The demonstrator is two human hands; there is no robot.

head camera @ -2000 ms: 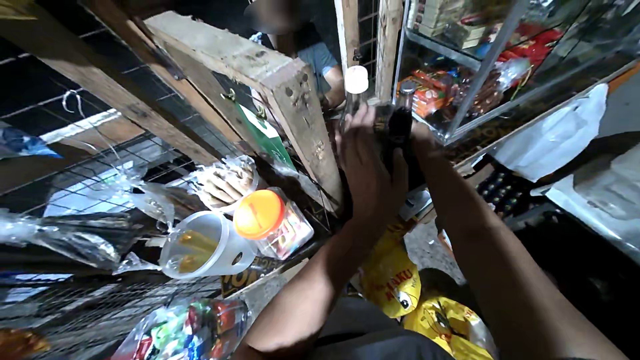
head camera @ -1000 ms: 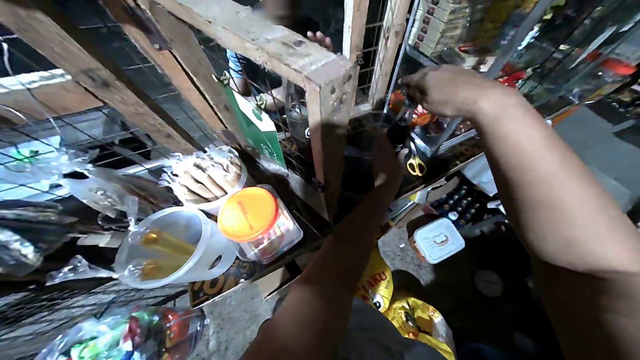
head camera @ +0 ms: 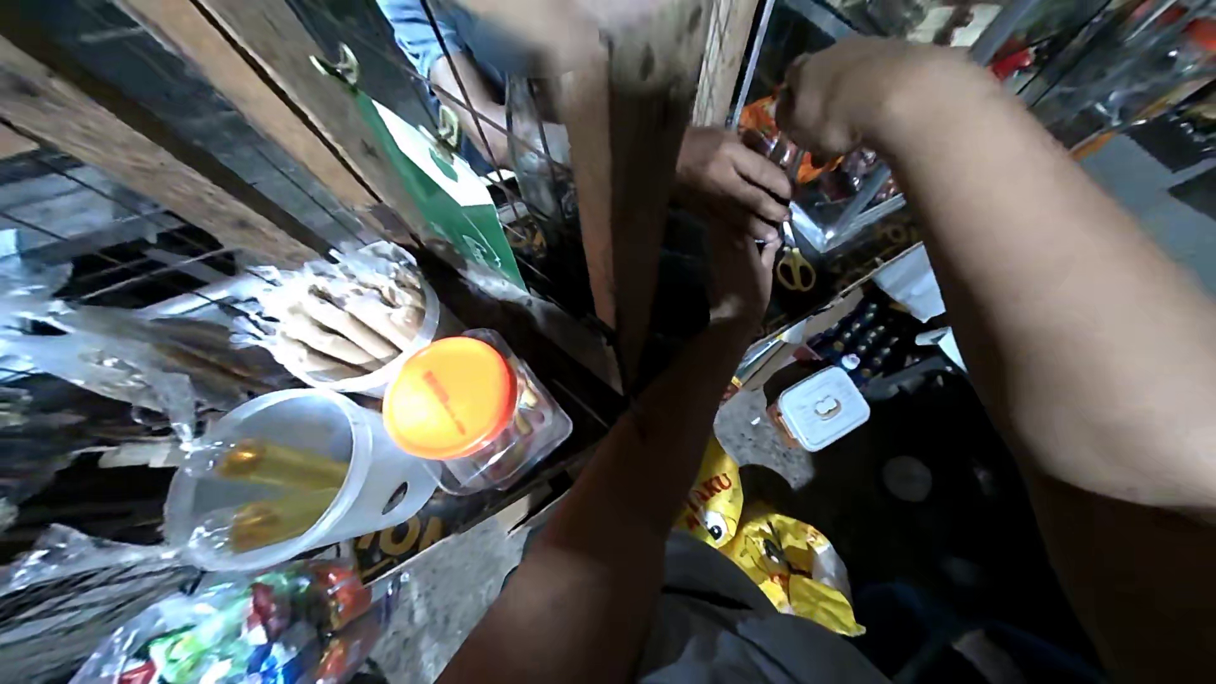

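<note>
My left hand (head camera: 733, 195) is beside the wooden post, fingers curled to the right; shadow hides its palm and any grip. Up and to its right, my right hand (head camera: 822, 104) is bent with its fingertips pointing down. A small clear glass-like object (head camera: 781, 155) shows between the two hands; which hand grips it is unclear. Yellow-handled scissors (head camera: 796, 270) are just below my left fingertips. Near my left forearm stand a clear jar with an orange lid (head camera: 451, 397), a white tub with yellow-filled packets (head camera: 361, 475) and a tub of bagged, pale, finger-shaped items (head camera: 347, 328).
The wooden post (head camera: 632, 190) of the mesh frame rises close to my left hand. Behind the mesh, another person's arm (head camera: 484, 119) shows. A glass case with packets stands upper right. Below are a white-lidded container (head camera: 823, 408) and yellow plastic packaging (head camera: 784, 560).
The white-capped bottle seen two seconds ago is no longer visible. My right hand has moved up and away from my left. The scissors and white-lidded container have come into view as the view shifted.
</note>
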